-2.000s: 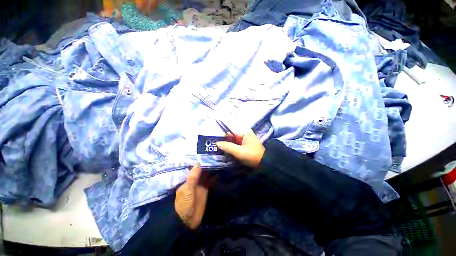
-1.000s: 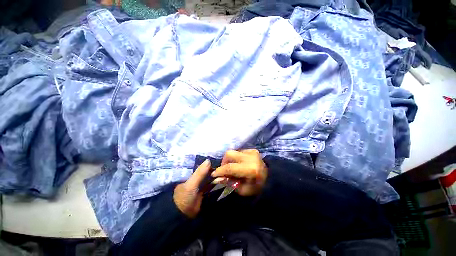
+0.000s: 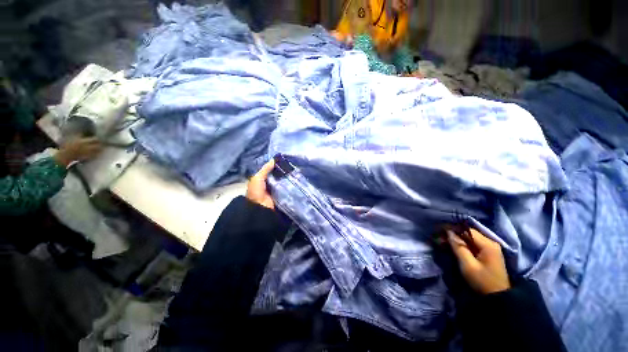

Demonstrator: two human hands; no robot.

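Observation:
A light-blue denim garment [image 3: 413, 137] lies spread in front of me, its upper part glaring white. My left hand [image 3: 262, 187] pinches its banded edge [image 3: 320, 213] beside a small black label [image 3: 283, 165]. The band slants down to the right from there. My right hand [image 3: 480, 260] is over the lower right of the garment, with fingers closed around small dark thread snips [image 3: 460, 223], which are blurred and mostly hidden. Whether the right fingers also hold cloth cannot be told.
More denim [image 3: 206, 103] is heaped at the left and back. Another patterned denim garment [image 3: 592, 240] lies right. The white table edge [image 3: 165, 206] shows left. Off-white cloth [image 3: 96, 103] and another person's hand [image 3: 81, 148] are at far left. Orange cloth [image 3: 375, 20] is at the back.
The view has swung left. My hands, together at the label before, are now wide apart. The garment's lower band has been turned and drawn out at a slant, and its label is visible again.

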